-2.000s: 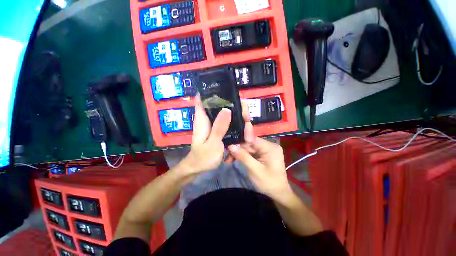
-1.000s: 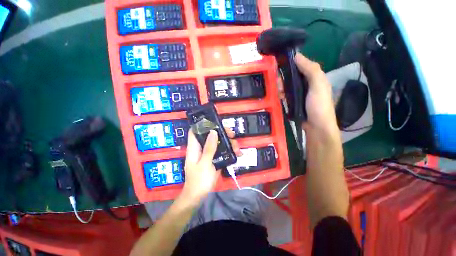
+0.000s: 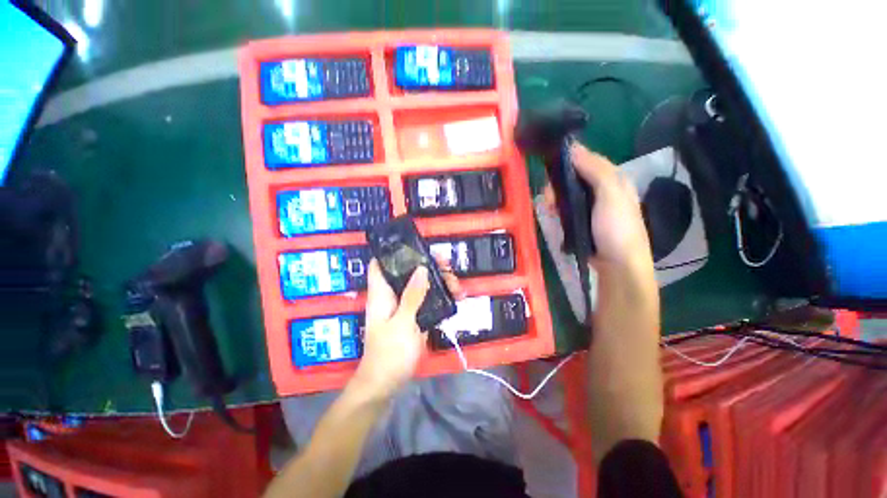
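My left hand (image 3: 394, 326) holds a black phone (image 3: 410, 267), back up with a yellowish patch, over the lower middle of the red phone tray (image 3: 253, 175). A white cable (image 3: 525, 394) is plugged into the phone's lower end. My right hand (image 3: 608, 209) grips a black barcode scanner (image 3: 574, 185) upright at the tray's right edge, its head pointing away from me. Left-column phones (image 3: 316, 142) lie face up with blue screens. Right-column phones (image 3: 453, 192) are mostly face down. One right-column pocket holds only a white label (image 3: 472, 135).
A second scanner (image 3: 190, 321) and a cabled phone (image 3: 147, 342) lie on the green bench at left. A mouse (image 3: 669, 216) sits on a pale pad (image 3: 695, 248) at right. Monitors stand at left (image 3: 27, 73) and right (image 3: 817, 126). Stacked red trays (image 3: 778, 418) are below.
My right hand has left the phone's lower end and taken up the scanner from the bench. The phone now shows a white cable plugged in. The view has shifted, showing more of the tray's far end.
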